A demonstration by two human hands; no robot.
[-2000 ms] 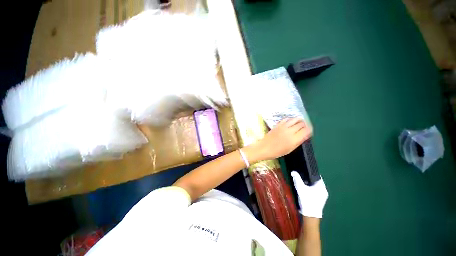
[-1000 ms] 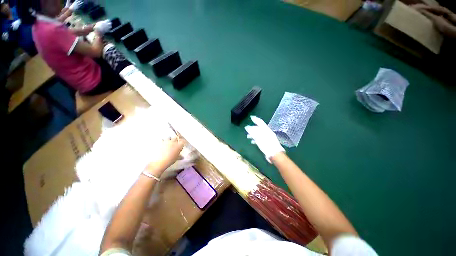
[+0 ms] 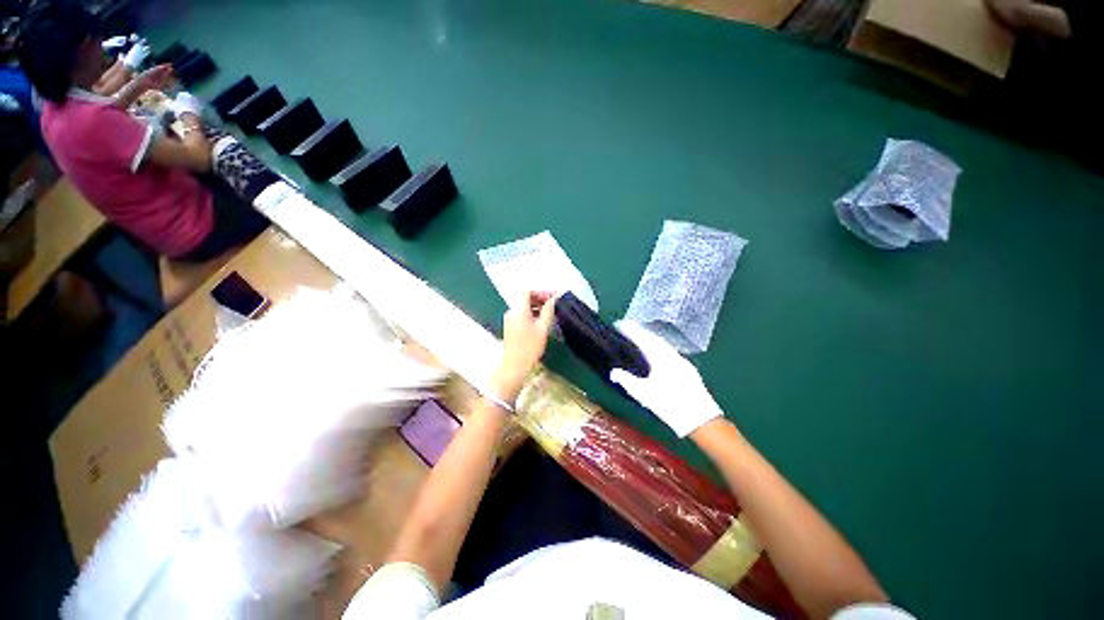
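Note:
My gloved right hand point(image 3: 668, 380) holds a black unit point(image 3: 593, 332) at its near end, tilted over the edge of the green surface. My bare left hand point(image 3: 528, 334) holds the near end of an empty, flat bubble bag point(image 3: 541, 268), its fingers at the far end of the black unit. The unit is outside the bag, beside its near end. A filled bubble bag point(image 3: 688, 286) lies on the green surface just beyond my right hand.
Another bulging bubble bag point(image 3: 900, 196) lies farther right. Several black units point(image 3: 420, 199) stand in a row at the far left, near a seated person in pink. A stack of bubble bags point(image 3: 285, 406), a smartphone point(image 3: 431, 430) and a second phone point(image 3: 239, 294) lie on the cardboard point(image 3: 91, 418).
My left hand has moved from the bag stack to the green surface with a bubble bag. My right hand has taken hold of the black unit and brought it nearer.

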